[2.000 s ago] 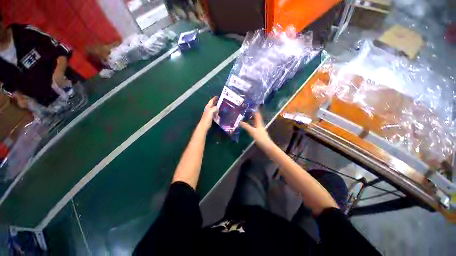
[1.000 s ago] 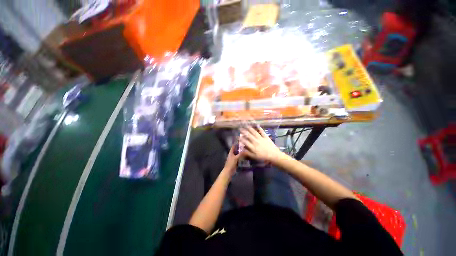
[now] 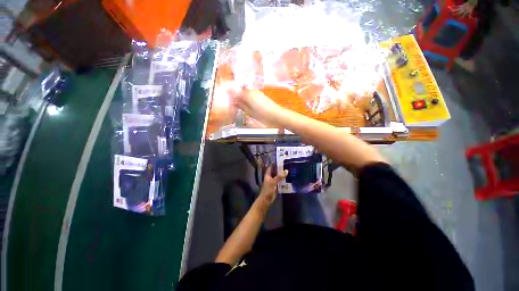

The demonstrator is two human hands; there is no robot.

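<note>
My left hand (image 3: 271,185) holds a dark blue and white product box (image 3: 301,170) by its left edge, just in front of the sealer's near edge. The box's printed front faces up. My right hand (image 3: 243,101) reaches across over the left part of the orange-brown sealer bed (image 3: 281,98); it is blurred in glare, and I cannot tell whether it grips anything. The silver-white sealing bar (image 3: 256,134) runs along the near edge, above the box in view. Crumpled clear film (image 3: 318,68) covers much of the bed.
Several bagged boxes (image 3: 132,183) lie in a row on the green conveyor belt (image 3: 94,227) at left. Another box (image 3: 54,85) lies farther left. A yellow control panel (image 3: 418,85) is at the sealer's right end. Orange housing (image 3: 151,17) stands behind; red stools (image 3: 494,167) stand at right.
My view has turned from the belt to the sealer. The box has come from the belt row to the sealer's front. My right hand has left the box and moved up-left over the bed.
</note>
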